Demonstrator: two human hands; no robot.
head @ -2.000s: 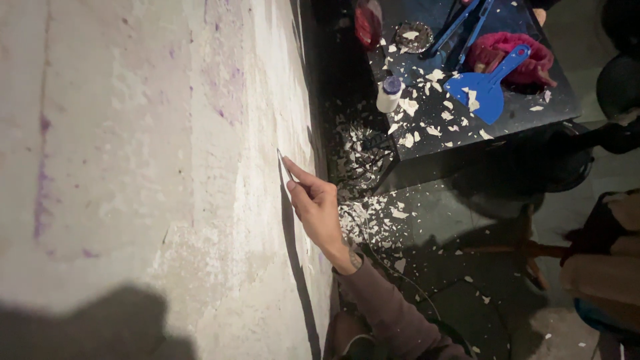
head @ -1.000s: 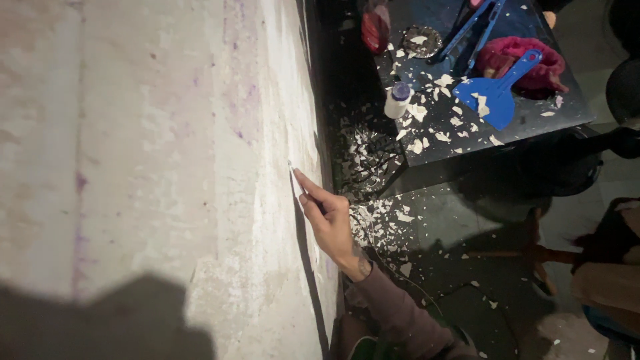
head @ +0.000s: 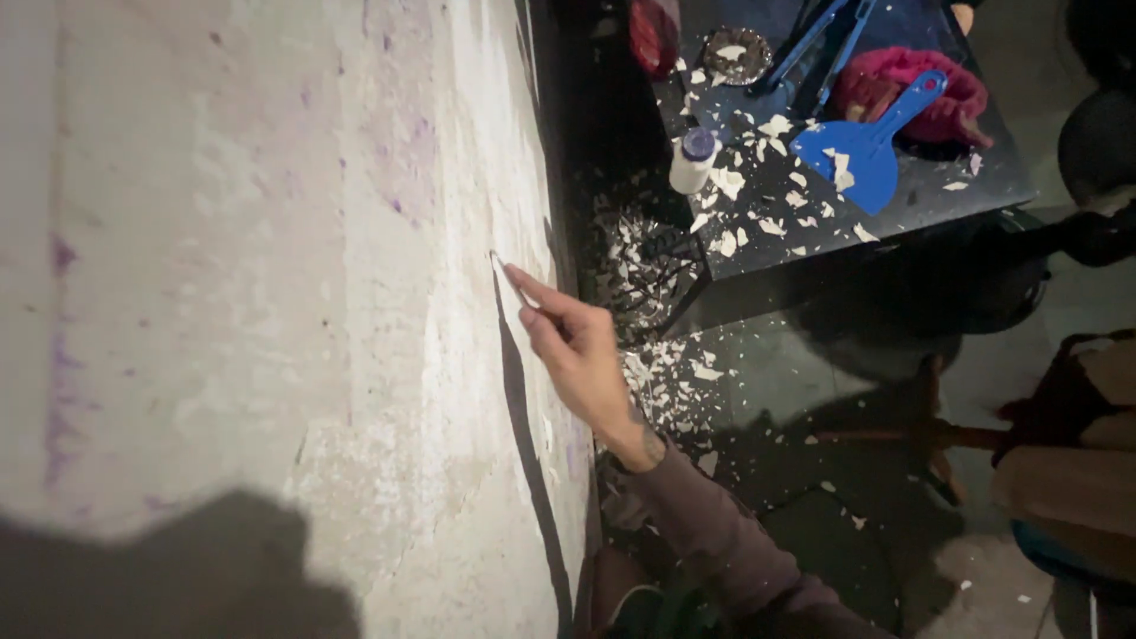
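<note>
My right hand (head: 577,355), in a dark sleeve, pinches a thin pointed tool (head: 508,277) between thumb and fingers. The tool's tip meets or nearly meets the pale wall (head: 266,284), which has worn patches and purple stains; contact is hard to tell. A long narrow shadow of the hand and arm runs down the wall below the tip. The exact kind of tool is too small to make out. My left hand is not in view.
A dark table (head: 941,209) at the upper right bears a blue plastic scraper (head: 856,155), a white bottle with a purple cap (head: 694,161), a pink cloth (head: 950,89), a foil dish (head: 737,55) and paint flakes. More flakes (head: 674,373) litter the floor. A wooden stool-like object (head: 932,435) stands at right.
My right hand stays at the wall with the thin tool in its pinch; its place there differs only slightly. The things on the table have not plainly moved.
</note>
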